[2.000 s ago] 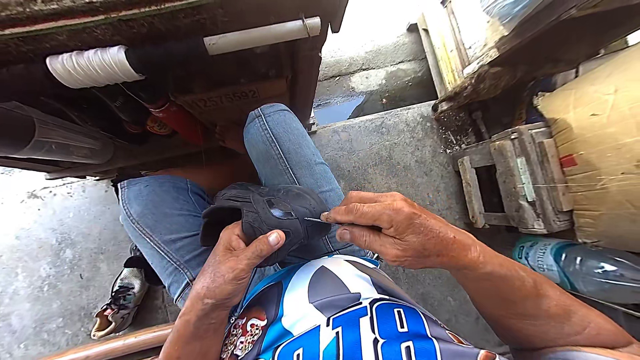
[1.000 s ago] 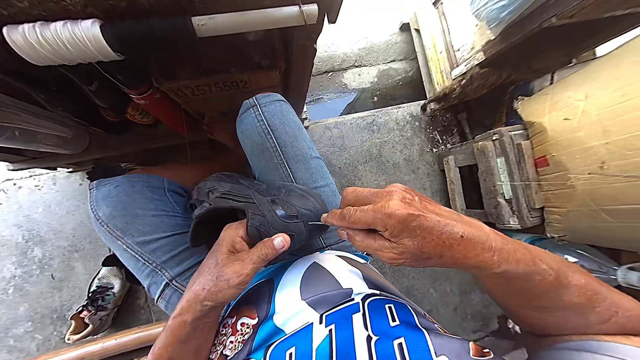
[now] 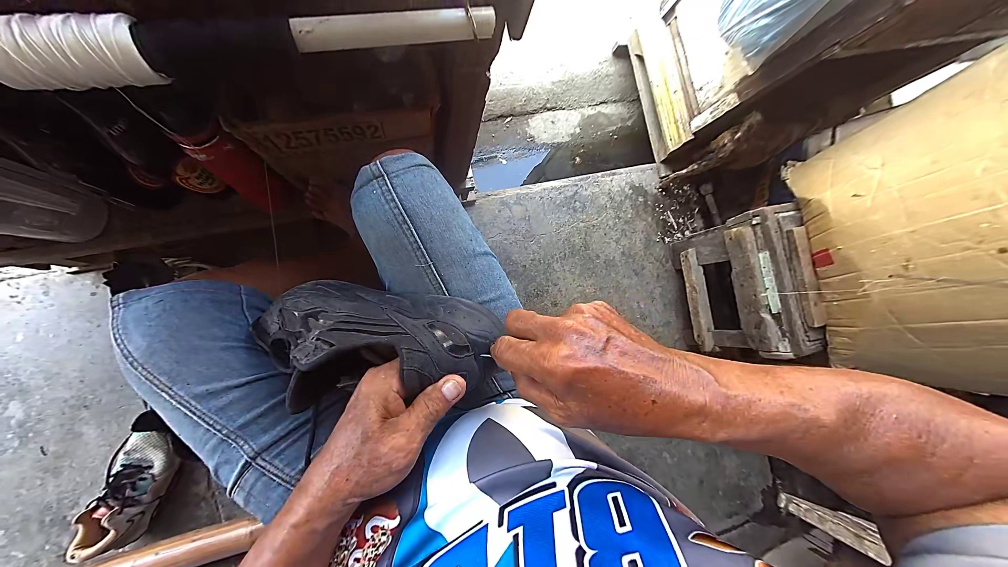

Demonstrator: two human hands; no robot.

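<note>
A black shoe (image 3: 378,327) lies across my lap, over the blue jeans. My left hand (image 3: 390,421) grips its collar, with the thumb outside and the fingers partly hidden inside. Close against the heel end of the shoe is my right hand (image 3: 587,366), its thumb and forefinger pinched together. A small bit of something thin and pale shows at these fingertips; what it is cannot be told. A fine thread (image 3: 272,213) hangs in front of the dark wooden bench at the left.
Under the bench sit a spool of white cord (image 3: 75,51), a white pipe (image 3: 386,30) and a red container (image 3: 236,169). A worn sneaker (image 3: 126,488) stands on the floor at lower left. To the right are a wooden stool (image 3: 760,283) and a large cardboard piece (image 3: 913,228).
My right hand has moved in against the shoe; earlier a thin pointed thing showed between its fingertips and the shoe. My left hand keeps its hold on the collar.
</note>
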